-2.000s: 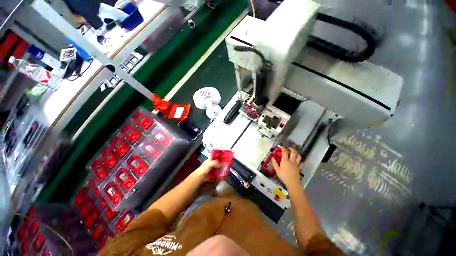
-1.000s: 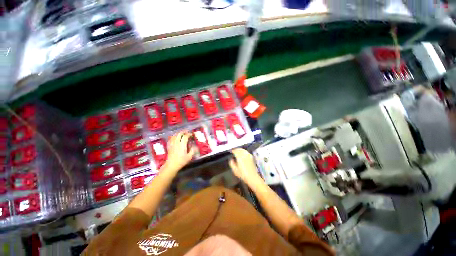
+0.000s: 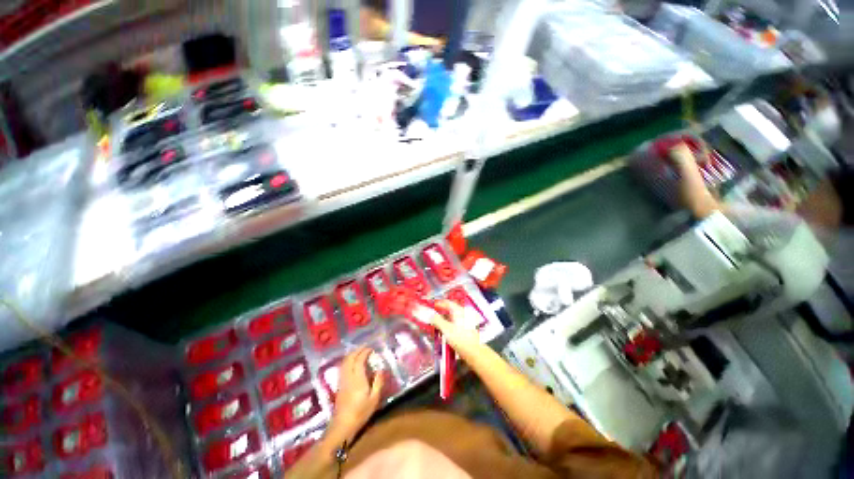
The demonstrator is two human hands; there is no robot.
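Clear blister trays [image 3: 373, 327] hold rows of red device housings [image 3: 319, 323] in front of me. My left hand [image 3: 357, 390] is low over the near row, thumb and fingers apart, with nothing visible in it. My right hand [image 3: 454, 325] is over the tray's right part, its fingers on a blurred red housing [image 3: 403, 304] tilted above the pockets. A thin red strip [image 3: 447, 368] shows beside my right hand at the near edge; whether the hand holds it is unclear.
A white machine [image 3: 571, 365] with a red housing in its fixture [image 3: 642, 347] stands right, beside a small white fan [image 3: 562, 285]. A red-orange tag [image 3: 485, 269] hangs by the post. Another person's arm [image 3: 695, 182] reaches a far tray. Black housings [image 3: 257, 192] lie on the upper shelf.
The view has swung from the machine to the trays. Since a second ago, my right hand has moved from the tray's near edge onto a red housing; my left hand stays over the near row.
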